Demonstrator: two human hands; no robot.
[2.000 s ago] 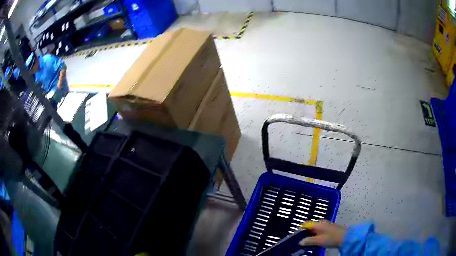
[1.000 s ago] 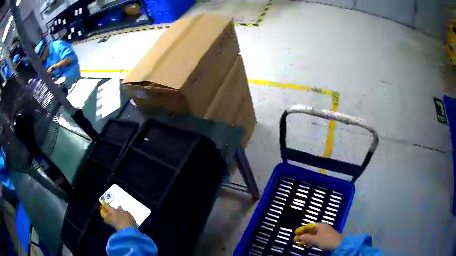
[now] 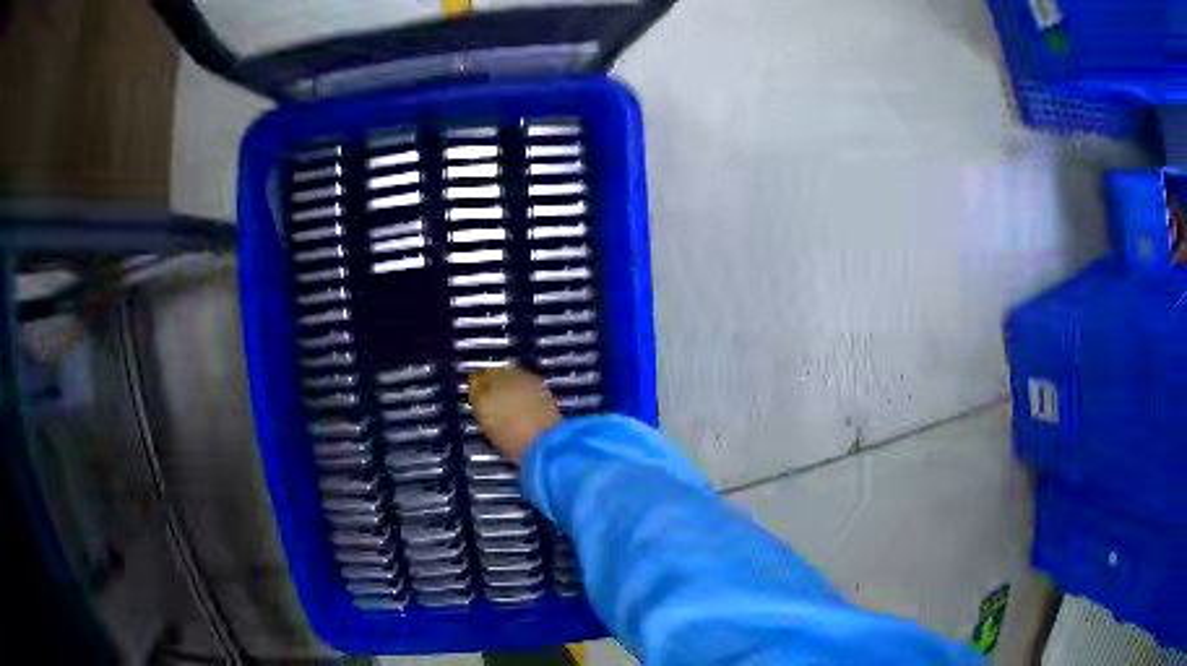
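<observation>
The blue crate (image 3: 639,260) lies below me, filled with several columns of upright phones (image 3: 556,208) seen as thin bright bars. A dark gap without phones (image 3: 401,319) shows in the second column from the left. My right hand (image 3: 514,410), with yellow finger cots, reaches in from the lower right. Its fingertips are at the third column, just below the crate's middle. Whether the fingers grip a phone there is hidden by the hand and blur. My left hand is not in view.
The trolley's dark handle frame (image 3: 430,37) crosses above the crate's top end. Blue bins (image 3: 1106,377) stand on the floor at the right. A dark table edge and metal legs (image 3: 117,234) are at the left, blurred. A floor seam runs right of the crate.
The view has swung right and down onto the crate. My left hand, last seen with a white phone over the black tray, has left the picture. My right hand is now at the third column.
</observation>
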